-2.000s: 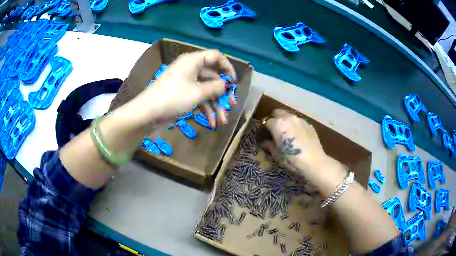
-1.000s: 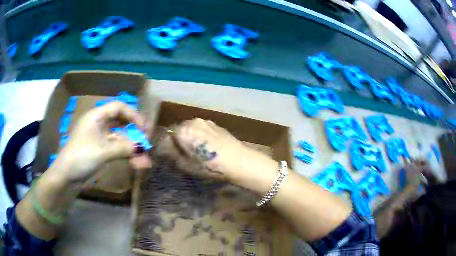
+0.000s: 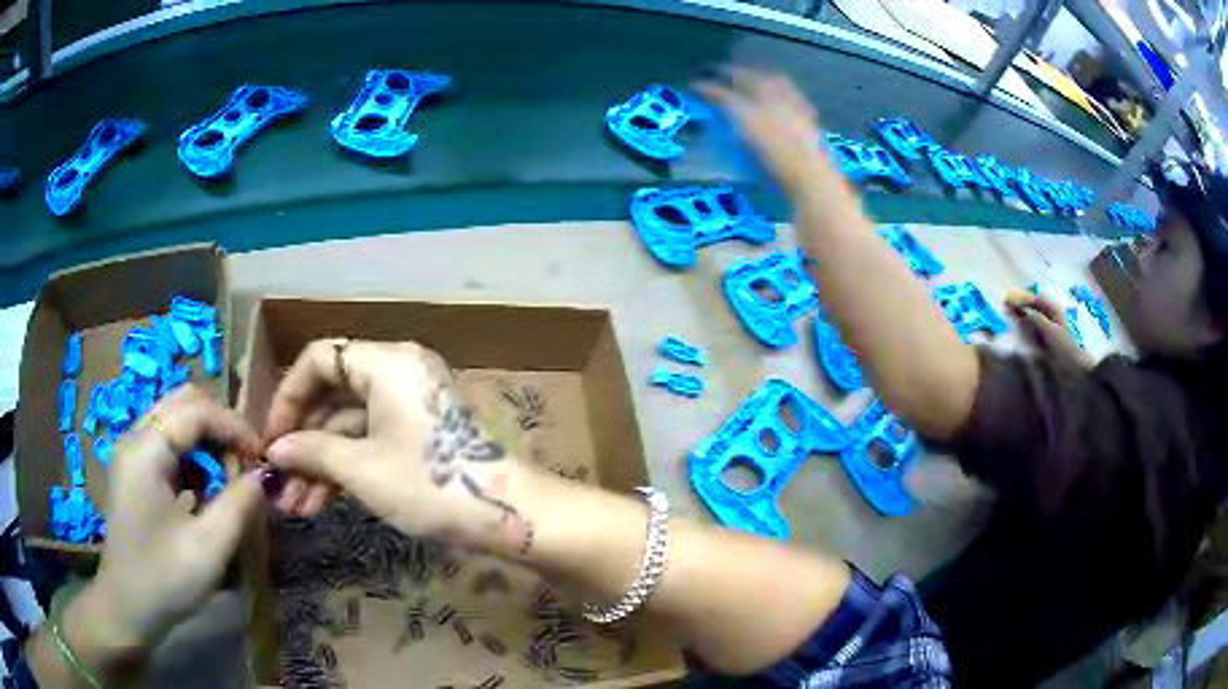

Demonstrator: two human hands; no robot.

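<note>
My left hand [image 3: 168,518] holds a small blue plastic part [image 3: 205,471] between thumb and fingers, over the gap between two cardboard trays. My right hand [image 3: 384,451] is closed in a pinch, its fingertips meeting the left ones; any tiny piece between them is too small to tell. The larger cardboard tray [image 3: 465,326] lies under my right hand, with many thin metal pieces [image 3: 357,559] in a loose heap. The smaller cardboard tray [image 3: 128,276] at the left holds small blue parts [image 3: 148,353].
Blue shells [image 3: 768,458] lie on the bench right of the trays, beside two small blue parts [image 3: 680,353]. More shells [image 3: 384,115] sit on the green conveyor [image 3: 525,115]. A neighbouring person [image 3: 1091,498] in dark clothing reaches an arm [image 3: 875,296] over the shells towards the belt.
The view has swung right, so the trays appear further left. My right hand has come from over the metal pieces to my left fingertips. The neighbour's arm has reached to the belt.
</note>
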